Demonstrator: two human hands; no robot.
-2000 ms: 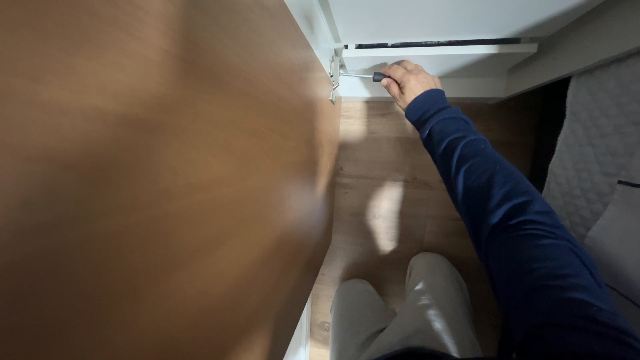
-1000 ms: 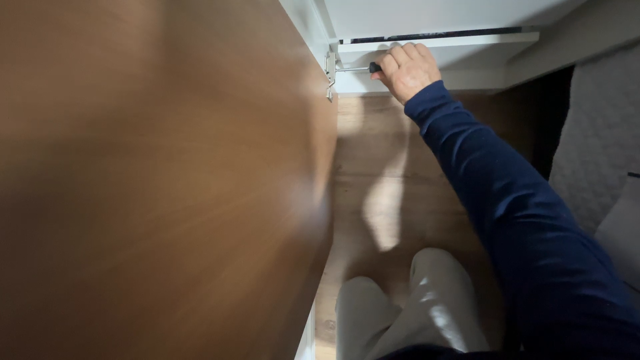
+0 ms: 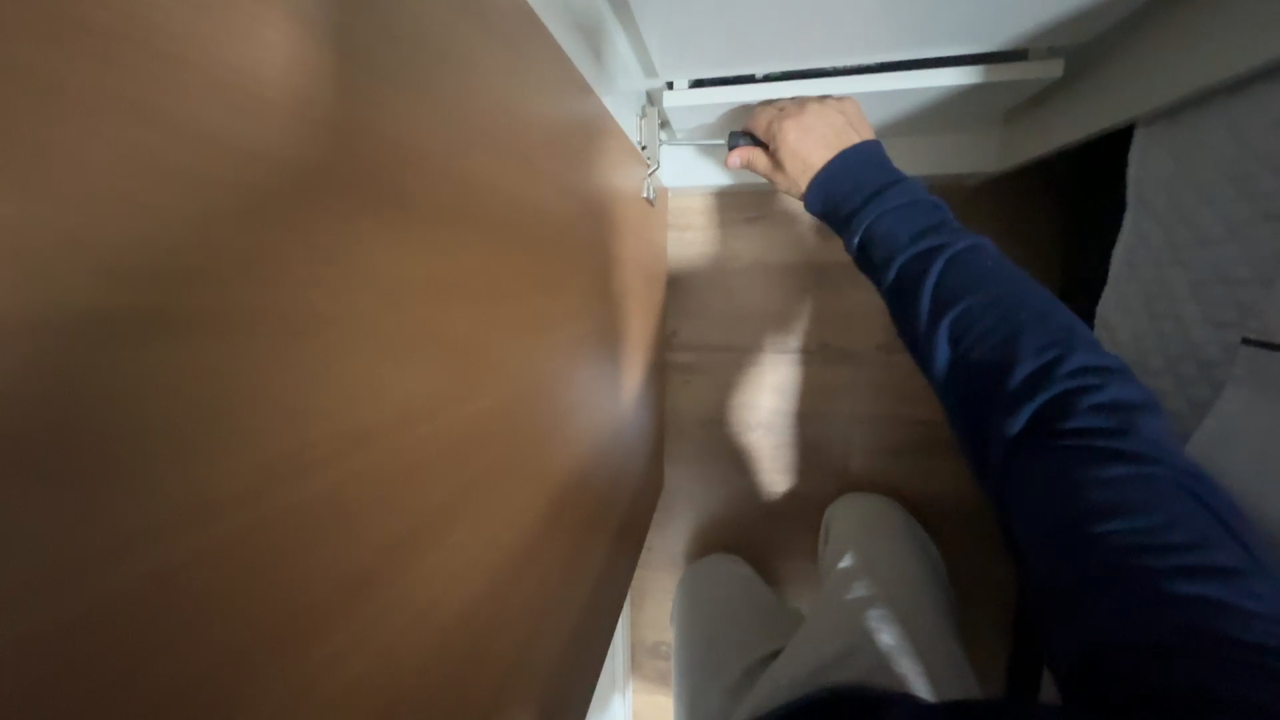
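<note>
My right hand (image 3: 808, 142), in a dark blue sleeve, is wrapped around the dark handle of a screwdriver (image 3: 745, 141) near the top centre. The thin metal shaft points left, its end at a metal cabinet hinge (image 3: 651, 145). That hinge sits at the edge of a large brown wooden door (image 3: 330, 360), which fills the left side of the view. Just behind my hand runs the white front edge of a drawer or shelf (image 3: 900, 80), with a dark gap above it. My left hand is not in view.
Below lies a wood-plank floor (image 3: 830, 400) with a patch of light, and my knees in light trousers (image 3: 880, 580) are over it. At the right hangs or lies a grey quilted fabric (image 3: 1200, 220) beside a dark gap. White cabinet panels stand at the top.
The fingers of my right hand have shifted on the screwdriver, now covering more of its handle than two seconds ago. The shaft remains at the hinge.
</note>
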